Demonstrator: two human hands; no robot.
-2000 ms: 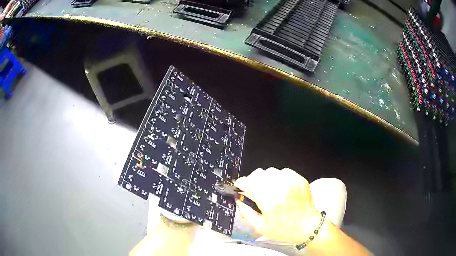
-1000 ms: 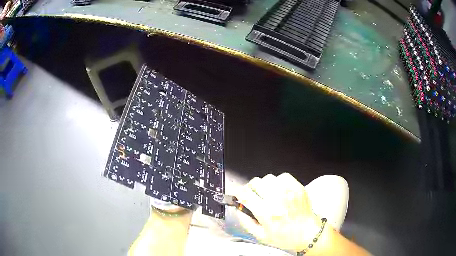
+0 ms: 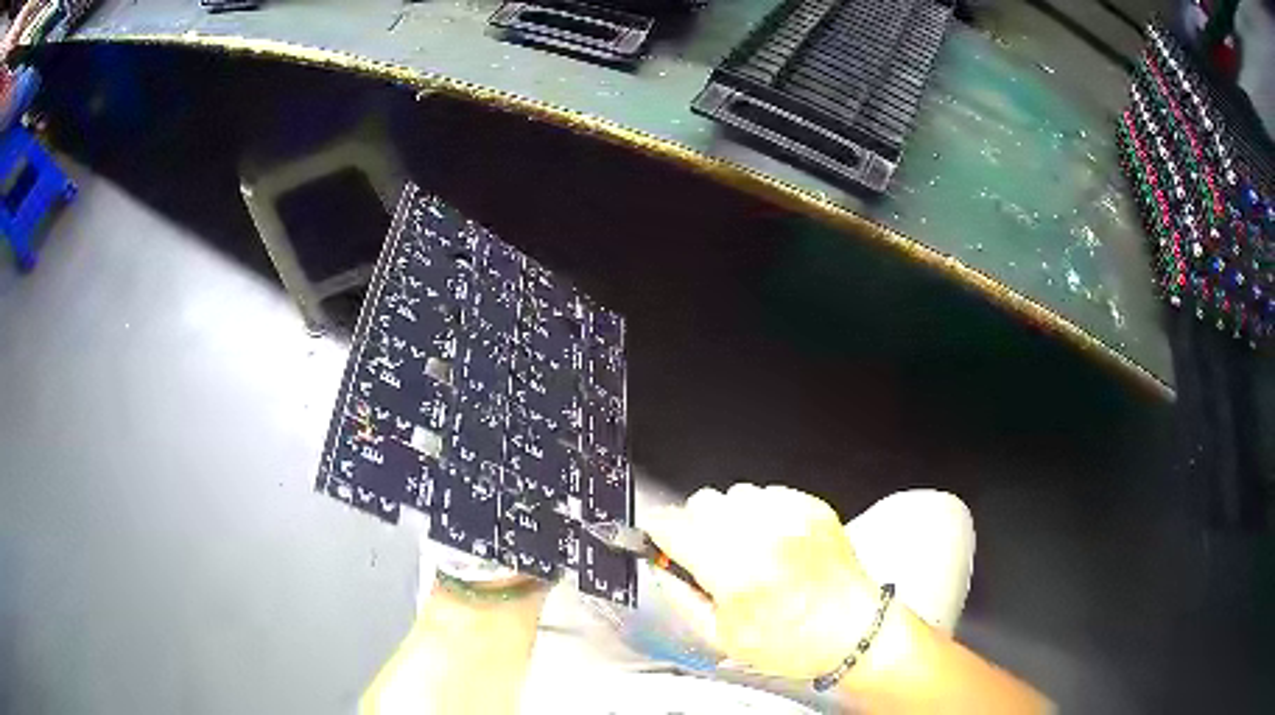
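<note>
A black circuit board panel [image 3: 483, 398] with white print and small pale square patches is held tilted over my lap. My left hand [image 3: 478, 566] is at its lower edge; a bit of white glove and the wrist show, and the fingers are hidden behind the board. My right hand [image 3: 766, 576] is bare, with a beaded bracelet at the wrist, and grips side cutters [image 3: 632, 539]. Their silver jaws lie at the board's lower right part. The handles are mostly hidden in the hand.
A green-topped bench [image 3: 1000, 182] with a yellowish edge runs across the top. It bears an empty slotted rack [image 3: 797, 133] and another black rack [image 3: 573, 31]. Stacked boards [image 3: 1189, 196] with coloured dots stand at the right. A pale stool [image 3: 273, 231] and a blue stool [image 3: 35, 196] are at left.
The board and both hands have moved left since the first frame. In the last second the board has shifted slightly right, and the cutter jaws have moved up and left on it.
</note>
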